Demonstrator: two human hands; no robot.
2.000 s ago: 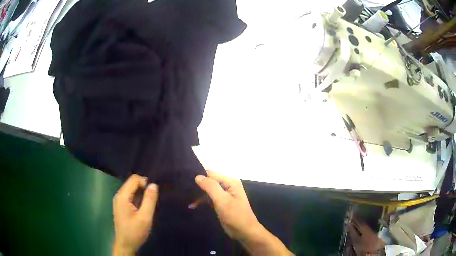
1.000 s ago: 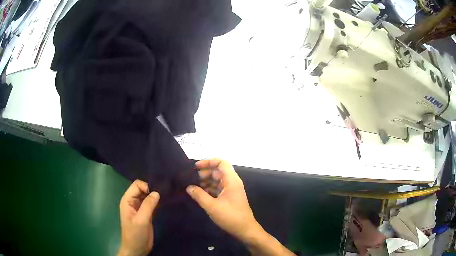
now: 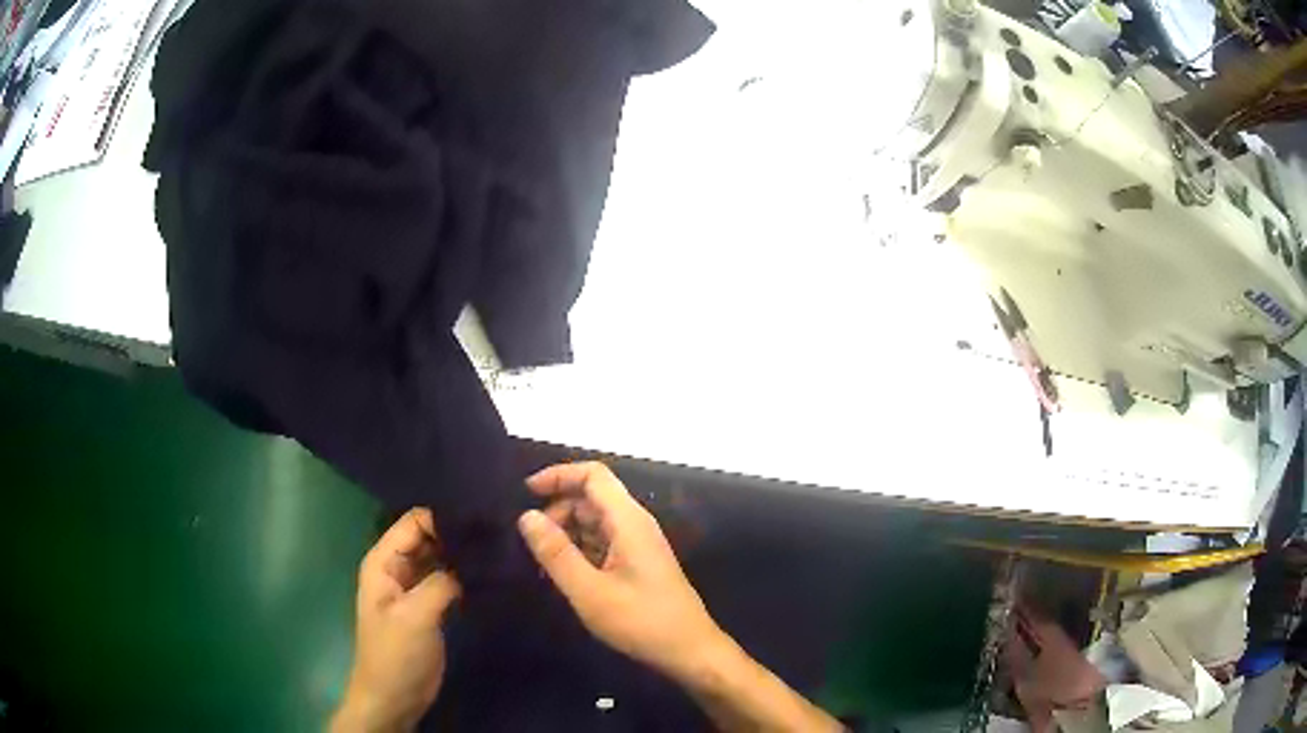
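Note:
A dark navy or black garment lies heaped on the white table, and a narrow sleeve-like or leg-like part hangs over the front edge. My left hand pinches the left side of this part between thumb and fingers, off the table's front edge. My right hand is at its right side, with thumb and index fingertip at the cloth edge and the other fingers curled. The cloth between the hands is very dark, and its edge is hard to make out.
A JUKI sewing machine stands at the right. Thread snips lie on its bed. A thread cone is behind it. Papers lie at the upper left. Fabric scraps are heaped lower right. The floor is green.
The hanging part has narrowed and shifted left, opening a white gap beside it. My right hand has moved left, closer to my left hand. My left hand has moved slightly right.

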